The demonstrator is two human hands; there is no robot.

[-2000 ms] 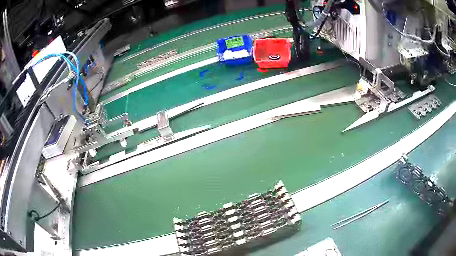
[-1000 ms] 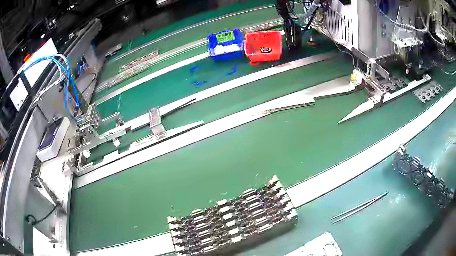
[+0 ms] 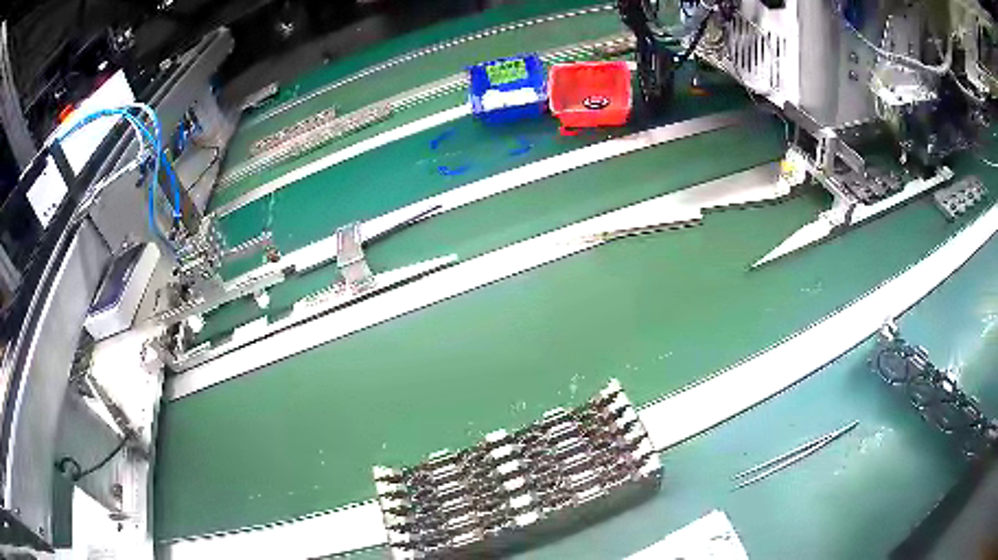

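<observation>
Neither of my hands is in view. A block of stacked fixtures point(image 3: 520, 476), dark and silver with ribbed rows, lies nearest in front at the bottom centre, across the pale near guide rail point(image 3: 755, 377). Thin silver tweezers point(image 3: 797, 454) lie to its right on the green surface. A separate dark openwork fixture with rings point(image 3: 930, 392) lies at the right edge. A pale flat piece point(image 3: 695, 541) is cut off by the bottom edge.
Green conveyor belt point(image 3: 492, 339). Blue bin point(image 3: 508, 90) and red bin point(image 3: 591, 95) stand side by side at the far side. Silver positioning mechanism point(image 3: 213, 290) and pale box point(image 3: 123, 290) are at left. Machine head point(image 3: 815, 66) is upper right, with a small fixture point(image 3: 961, 197) beneath it.
The view has shifted slightly. The small fixture at the right now sits farther right and closer to the near rail. The stack, tweezers and dark fixture keep their places relative to each other.
</observation>
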